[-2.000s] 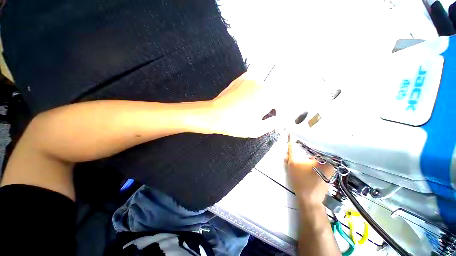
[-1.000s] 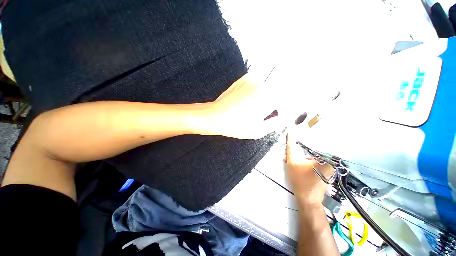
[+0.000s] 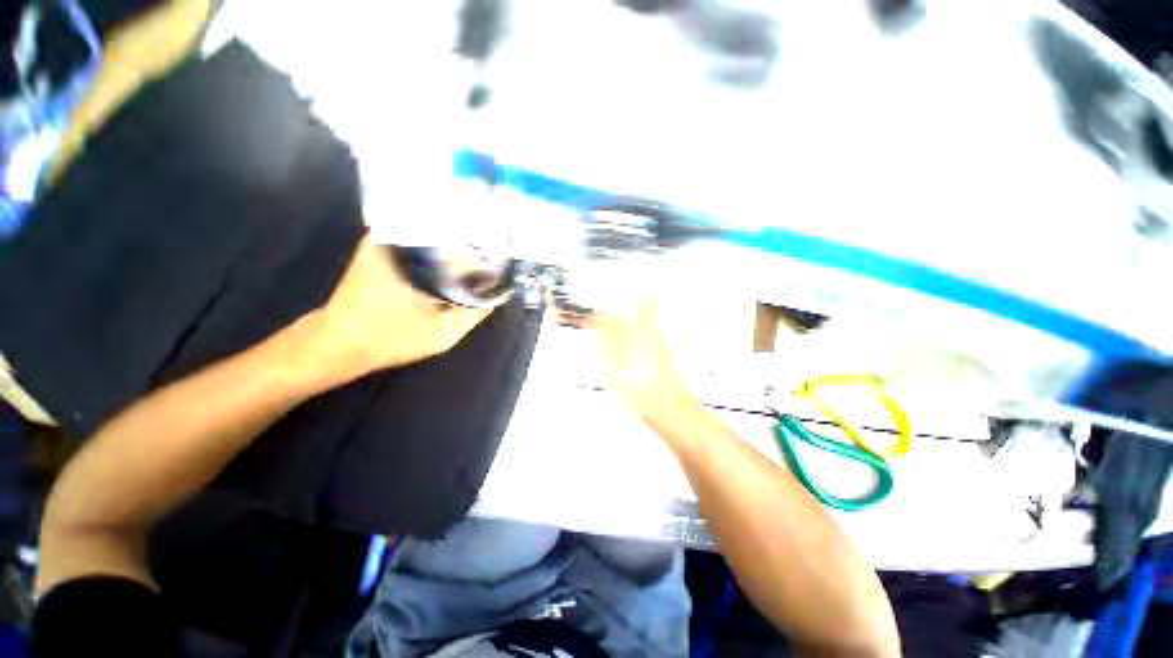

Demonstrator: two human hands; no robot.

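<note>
A large black cloth panel (image 3: 167, 244) lies across the left of the table, its frayed edge at the top, and hangs over the front edge. My left hand (image 3: 399, 309) rests on the cloth beside the needle area (image 3: 534, 276); glare, blur and the machine hide its fingertips. My right hand (image 3: 624, 347) is just right of the needle area, its fingertips close to the cloth's right edge; whether they pinch it cannot be told. The white sewing machine (image 3: 798, 167) with a blue stripe spans the top and right.
Snips with yellow and green loops (image 3: 836, 482) lie right of my right forearm. A dark thread crosses the white table (image 3: 579, 476) below the machine. A tan bundle (image 3: 148, 58) is at the far left. Dark cloth (image 3: 1132, 501) hangs at the right edge.
The view has turned and shifted, so the machine now runs across the top and the snips show fully. Both hands remain at the needle area with the cloth between them.
</note>
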